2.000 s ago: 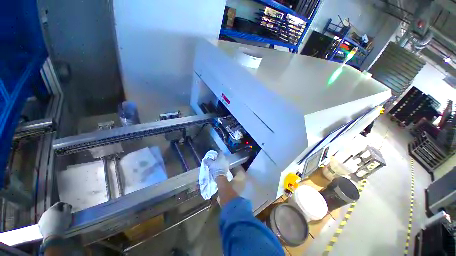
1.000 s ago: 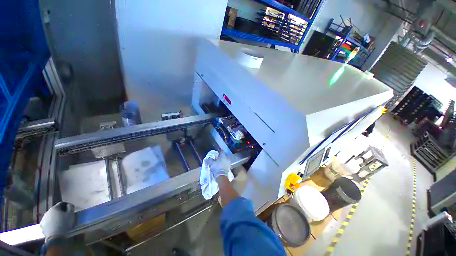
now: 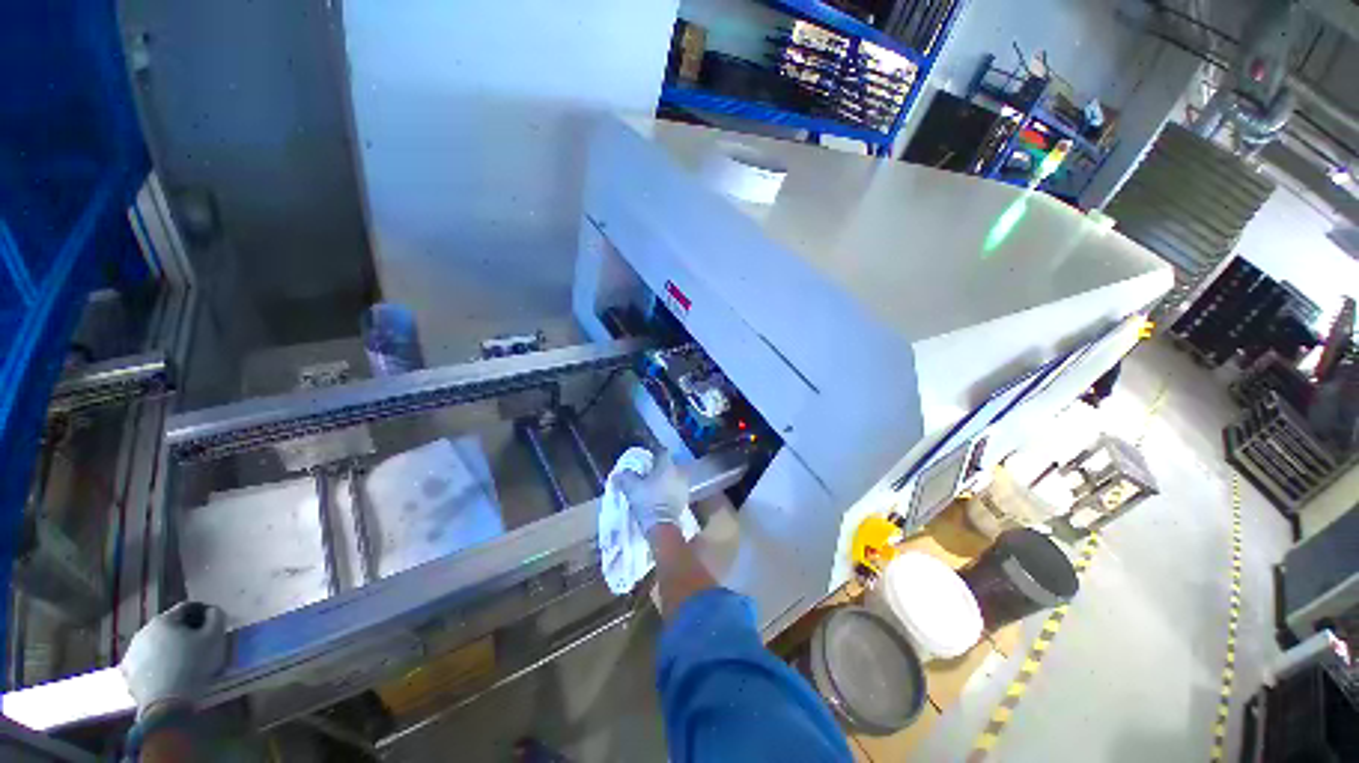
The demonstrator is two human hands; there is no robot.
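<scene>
My right hand (image 3: 656, 492), in a white glove, holds a crumpled white cloth (image 3: 625, 540) at the front conveyor rail (image 3: 432, 578), near the opening of the white machine. The cloth hangs over the rail's front side. My left hand (image 3: 175, 653), in a pale glove, rests on the left end of the front rail; its fingers are partly hidden and no object shows in it. The rear rail (image 3: 403, 391) runs parallel, with a chain along its inner side. No circuit board shows on the rails.
The white machine (image 3: 775, 343) stands at the right end of the rails. A bluish bottle (image 3: 391, 340) is behind the rear rail. A dark bucket (image 3: 865, 671), white lidded bucket (image 3: 924, 604) and another dark bucket (image 3: 1022, 572) stand at the lower right. White sheets (image 3: 432, 514) lie below the rails.
Both hands stay in nearly the same places. The cloth in my right hand hangs slightly differently.
</scene>
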